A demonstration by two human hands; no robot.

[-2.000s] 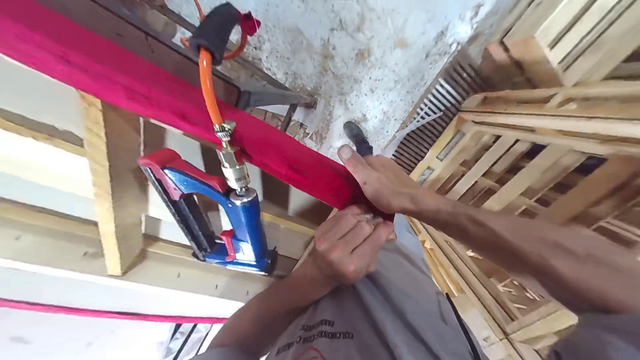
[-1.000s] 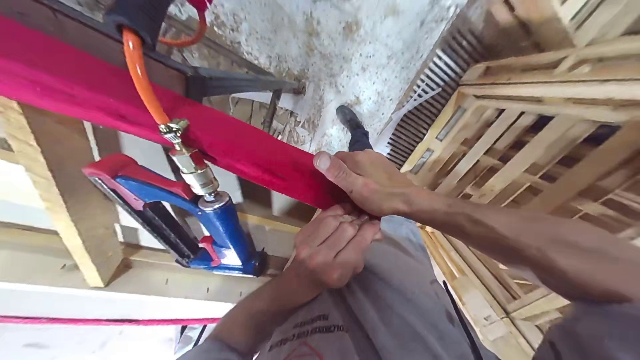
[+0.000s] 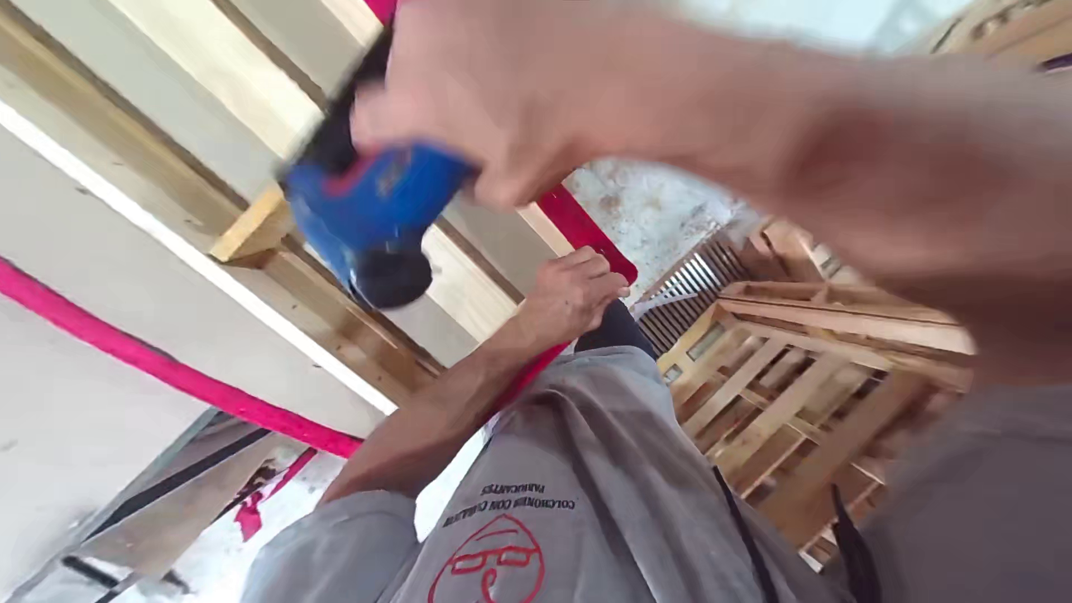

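My right hand (image 3: pixel 494 100), blurred, is closed around the handle of a blue pneumatic stapler (image 3: pixel 377 201) above the wooden frame. The tool's black end points down toward the lower middle of the view. My left hand (image 3: pixel 574 289) grips pink-red fabric (image 3: pixel 586 226) at the corner of the frame, its fingers at the fabric's edge. More of this fabric runs down behind my left forearm. The air hose is hidden, and so is the staple outlet's exact place.
Slats of the wooden frame (image 3: pixel 335 327) cross the left side. A pink-red strip (image 3: pixel 193 385) hangs along its pale lower side. Slatted wooden frames (image 3: pixel 796 402) stand at the right, beside a dark grate (image 3: pixel 691 285). Scraps of pink fabric (image 3: pixel 249 515) lie low at the left.
My right hand has left the fabric corner and now holds the stapler, which earlier rested on the frame. My left hand is still at the fabric. The view has shifted and turned.
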